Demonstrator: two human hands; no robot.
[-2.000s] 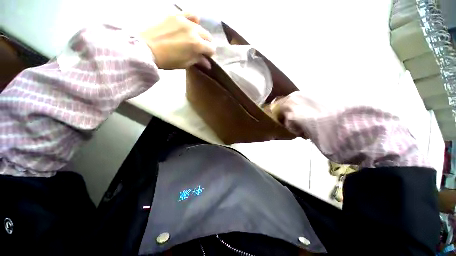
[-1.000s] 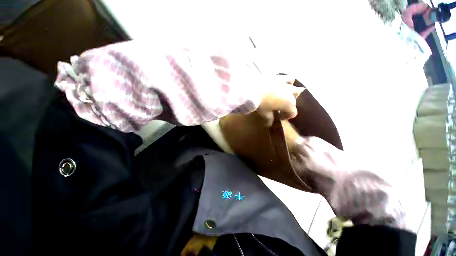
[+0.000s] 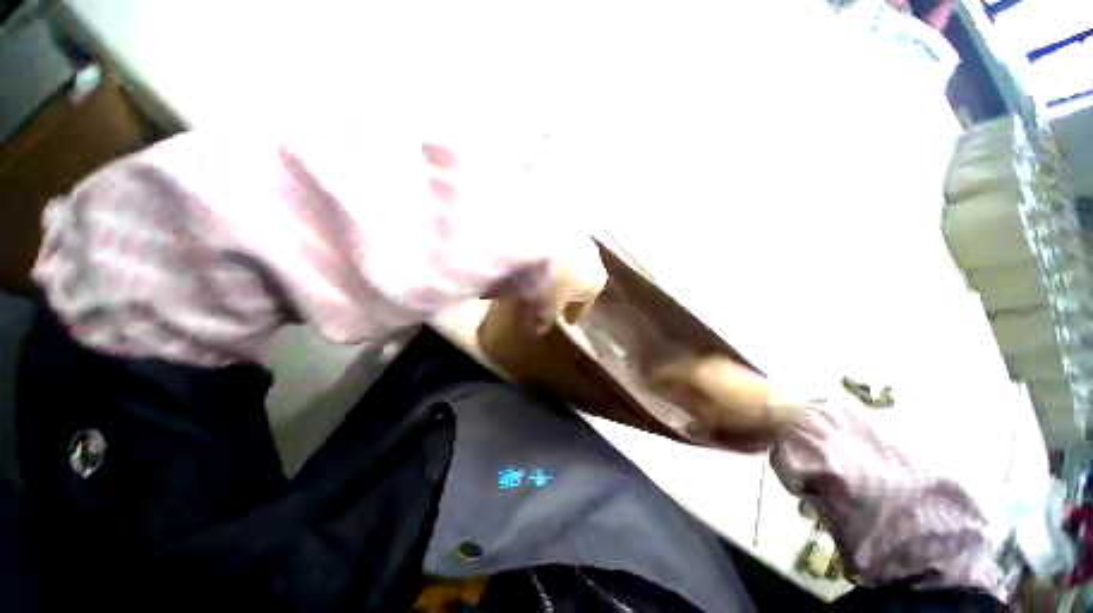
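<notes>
A brown handbag [image 3: 557,372] stands tilted at the table's near edge in front of my apron, its open top facing up. Some pale, crumpled stuffing paper [image 3: 614,341] shows inside the opening. My left hand [image 3: 561,295] grips the bag's rim at the left end of the opening. My right hand [image 3: 722,398] is blurred and lies over the right end of the opening; its fingertips are hidden or too blurred to make out.
Beige strap bundles [image 3: 995,258] with metal glints are piled at the right. A small metal piece [image 3: 867,392] lies on the pale table [image 3: 767,180]. More metal pieces [image 3: 820,553] lie by my right sleeve. A brown item [image 3: 66,162] is low at the left.
Since two seconds ago, the bag and both hands appear lower in view. The large clear-white stuffing that bulged at the opening now shows only slightly. My right hand has come up from deeper inside the bag.
</notes>
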